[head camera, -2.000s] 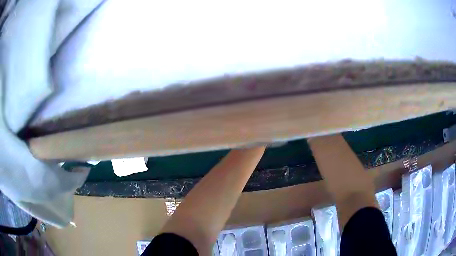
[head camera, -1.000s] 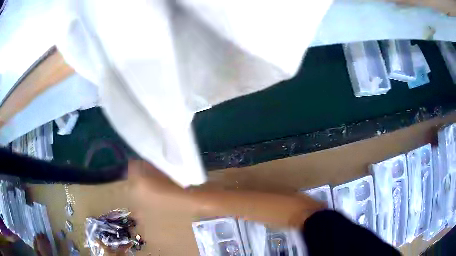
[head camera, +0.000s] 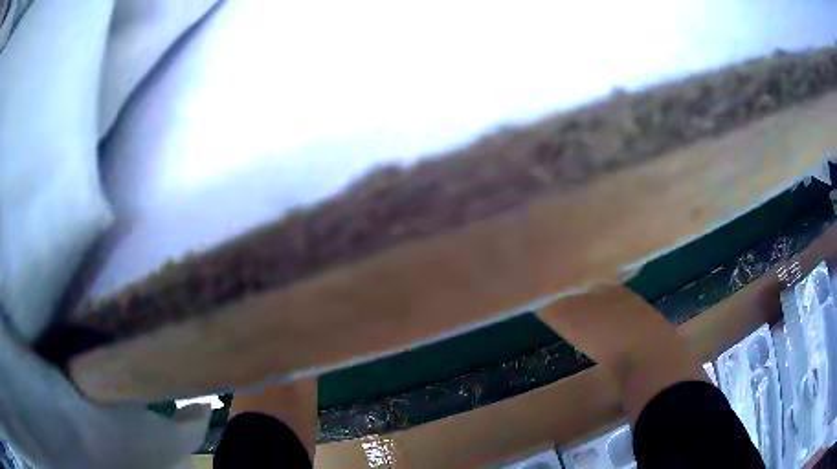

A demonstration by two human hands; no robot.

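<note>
My left forearm [head camera: 275, 403] and my right forearm [head camera: 624, 339] reach forward over the green surface [head camera: 440, 362] and go out of sight behind the shelf edge. Both hands are hidden there, so what they hold cannot be seen. White translucent compartment trays [head camera: 753, 380] stand side by side on the brown bench at the right. Parts of more trays [head camera: 601, 451] show at the bottom edge, between my arms. Their contents are not clear.
A thick wooden shelf edge [head camera: 477, 275] crosses close in front of me, with a bright white covering [head camera: 413, 73] above. Pale cloth or sheeting [head camera: 55, 183] hangs at the left. A small white piece [head camera: 200, 401] lies beside my left forearm. The brown bench [head camera: 477, 412] has a dark raised border.
The view has shifted and the shelf edge now fills the middle. My right arm, earlier stretched across to the left, now reaches forward. The bagged parts pile at lower left has left the view.
</note>
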